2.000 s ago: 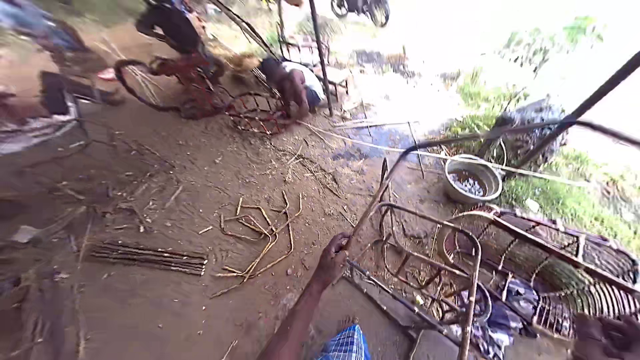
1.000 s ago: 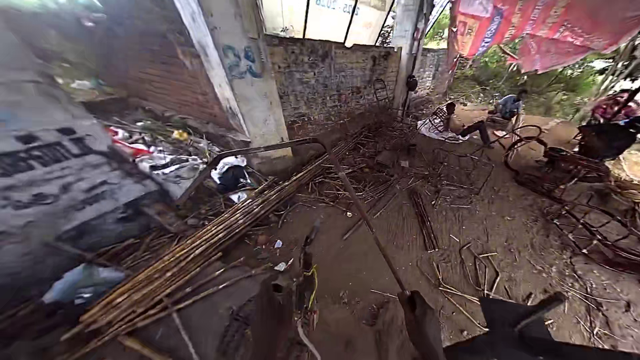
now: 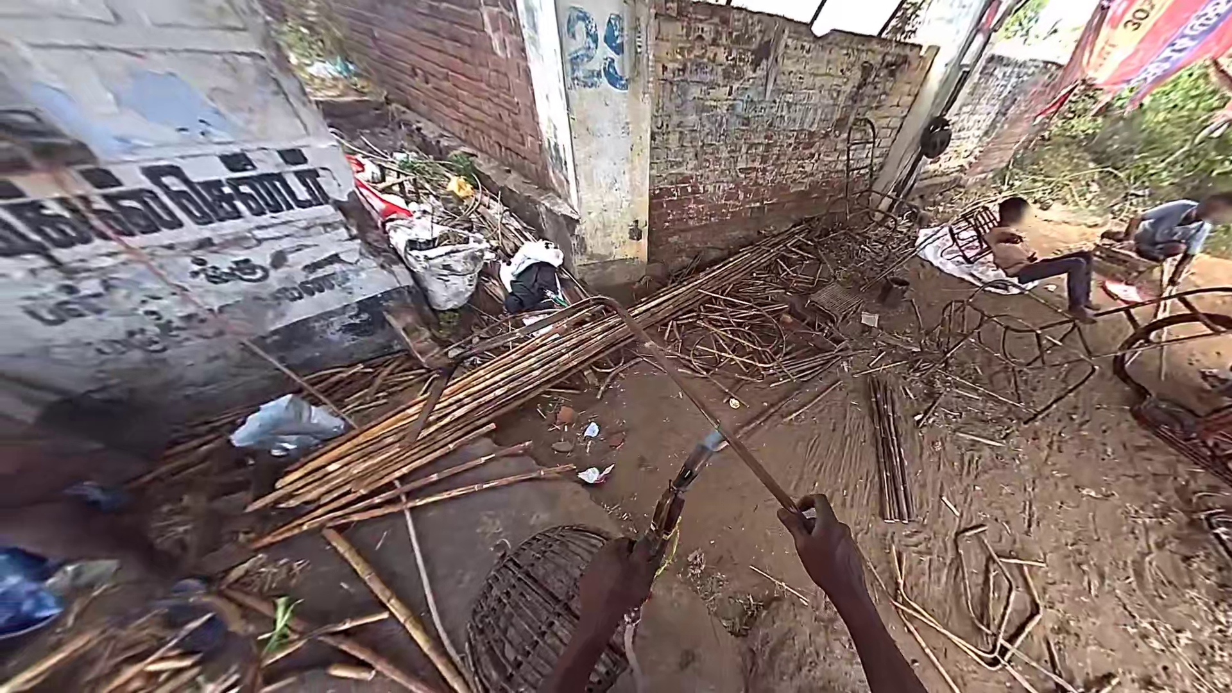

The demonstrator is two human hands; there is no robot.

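My left hand [image 3: 616, 577] is closed around the handle of a gas torch [image 3: 683, 472], whose metal nozzle points up and to the right. My right hand [image 3: 816, 539] grips the lower end of a long bent cane rod [image 3: 674, 375]. The rod rises up and left, crosses just by the torch tip, and curves over the stacked canes; whether rod and nozzle touch, I cannot tell. A hose hangs below my left hand. Under that forearm stands a round woven basket [image 3: 539, 597], partly hidden by the arm.
A long pile of cane poles [image 3: 462, 414] lies at the left, with a plastic bag [image 3: 287, 423] beside it. A short cane bundle [image 3: 890, 452] and bent canes [image 3: 991, 616] lie at the right. Two people sit at the far right, near cane frames [image 3: 1020, 337]. A brick wall [image 3: 770, 125] stands behind.
The view has swung far left from the cane chairs. Two seconds ago my right hand was out of clear view and one hand held the bent rod; the torch now shows clearly in my left hand.
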